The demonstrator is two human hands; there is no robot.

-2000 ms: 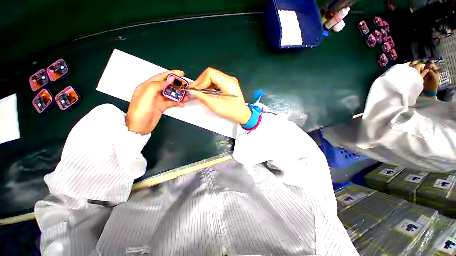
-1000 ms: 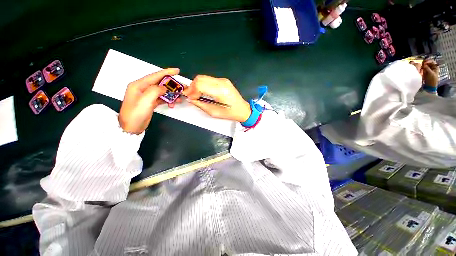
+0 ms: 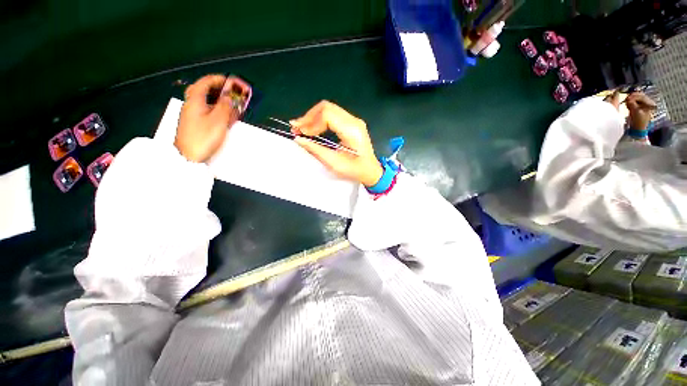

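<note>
My left hand (image 3: 202, 121) holds a pink-rimmed watch housing (image 3: 236, 93) above the far edge of the white paper strip (image 3: 282, 170); the housing is slightly blurred. My right hand (image 3: 331, 139) holds slim metallic tweezers (image 3: 316, 139), pointing left over the strip. Their two thin tips show, apart from the housing. Whether anything is between the tips is too small to tell. Several more housings (image 3: 90, 129) lie at the left, one partly hidden by my left sleeve.
A blue bin (image 3: 452, 53) with white paper inside stands at the back, with small bottles (image 3: 490, 41) beside it. More housings (image 3: 560, 64) lie at the right. A coworker's white sleeve (image 3: 584, 143) is at the right. Wrapped cartons (image 3: 603, 324) are at lower right. A second white sheet (image 3: 15, 202) is at far left.
My left hand has moved up and away with the housing, which is now apart from the tweezers. My right hand stays over the strip. The view has shifted slightly.
</note>
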